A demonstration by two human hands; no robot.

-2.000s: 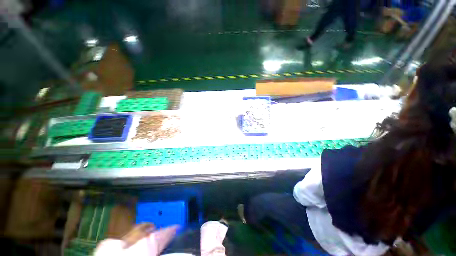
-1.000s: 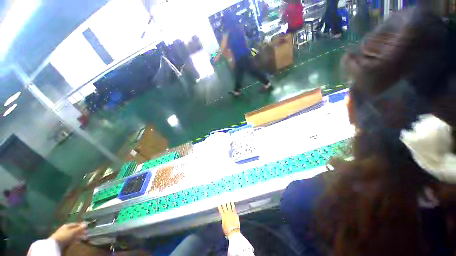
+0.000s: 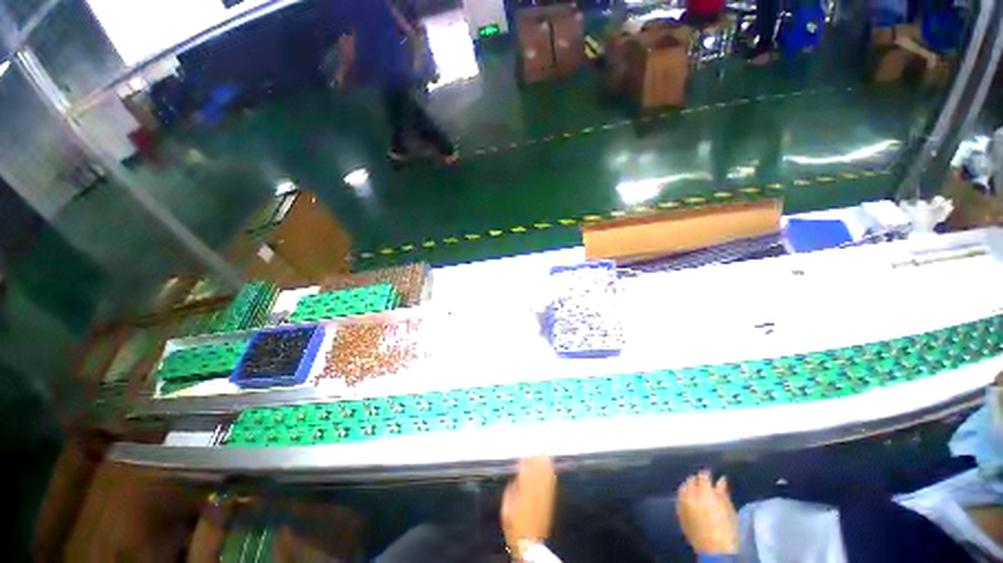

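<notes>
My left hand [image 3: 530, 506] is low in the centre, over the bench's near edge, blurred, with a light cuff; its grip is unclear. My right hand [image 3: 706, 515] is farther right, below the edge, with fingers apart and a blue band at the wrist; it appears empty. Neither hand touches the long green circuit board row [image 3: 495, 405] in the rail. Behind the row at left, a blue tray [image 3: 277, 356] of black parts stands beside a loose pile of copper-coloured parts [image 3: 368, 350]. A second blue tray [image 3: 585, 312] of silver-white parts stands farther right.
The metal rail edge [image 3: 385, 457] runs along the front. Green boards [image 3: 346, 301] lie at the back left. A long cardboard box [image 3: 682, 231] and a blue container [image 3: 818, 233] are at the back right. A neighbour's sleeve [image 3: 979, 423] is at the right edge. A person walks beyond the bench.
The view has levelled and shifted right. The hand at the far left is gone from there; both hands are now near the lower centre. The neighbour's head has left the view, and the walker appears farther left.
</notes>
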